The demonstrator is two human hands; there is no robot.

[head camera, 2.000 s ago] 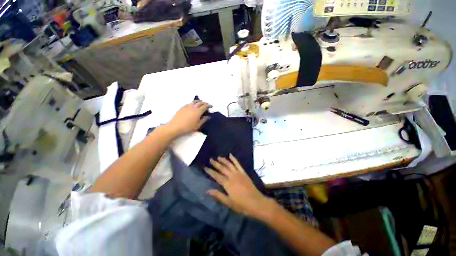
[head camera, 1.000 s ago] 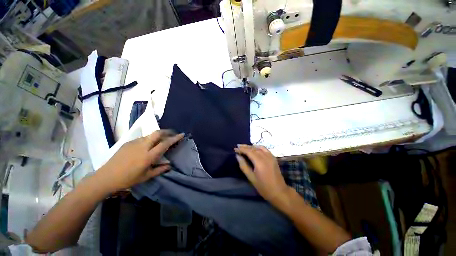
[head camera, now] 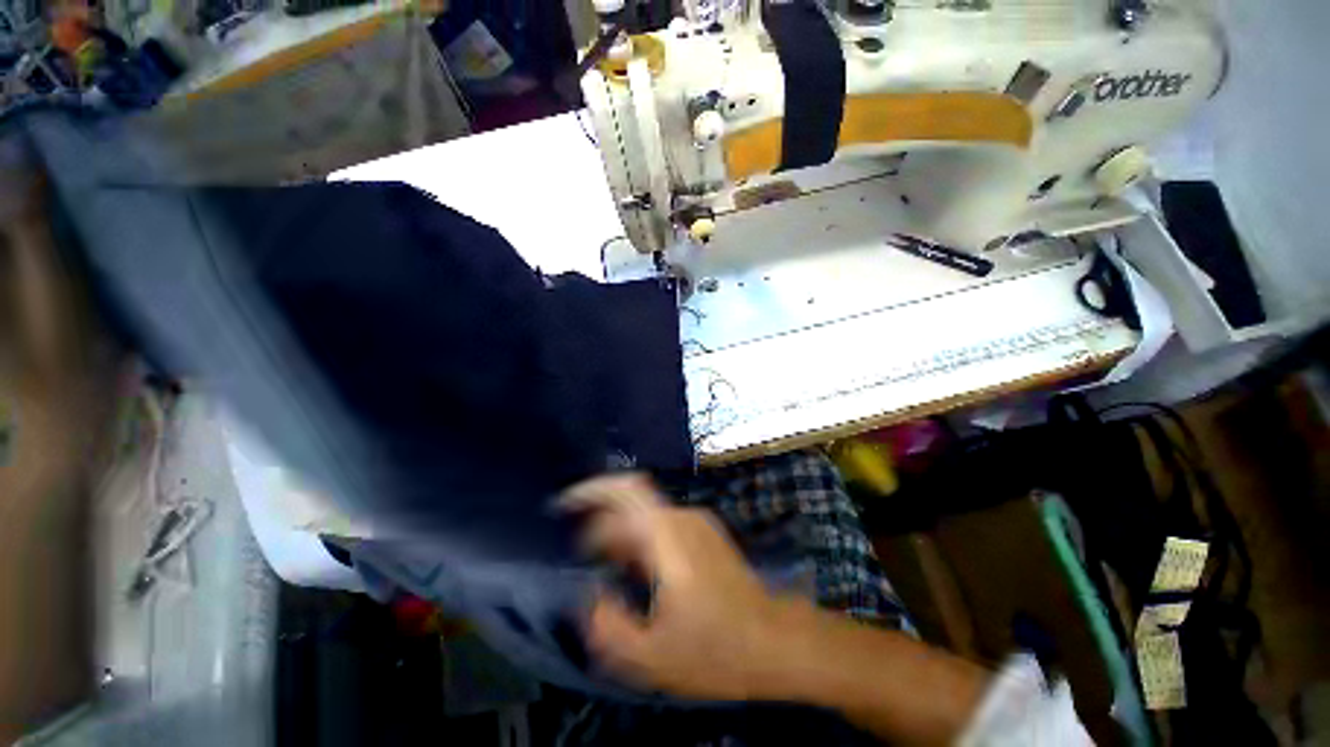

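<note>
The navy fabric panel (head camera: 438,336) lies spread across the left of the sewing table, its right edge by the presser foot and needle area (head camera: 664,269). The grey-blue garment piece (head camera: 241,321) is raised and blurred along its left side, with more cloth hanging at the front edge. My left hand (head camera: 37,292) is at the left rim, blurred and partly cut off, by the raised cloth; its grip is unclear. My right hand (head camera: 664,591) is blurred at the lower middle, with its fingers on the cloth at the panel's lower edge.
The cream sewing machine (head camera: 934,132) stands behind right, with a dark fabric band (head camera: 805,88) over its arm. Thread snips (head camera: 941,256) lie on its bed. Black-handled scissors (head camera: 1107,288) are at the right table end. A black rectangular object (head camera: 1214,251) lies beyond.
My left hand has moved far left and up, and the grey-blue cloth is lifted and spread with it. My right hand has moved slightly left and down. The view has shifted.
</note>
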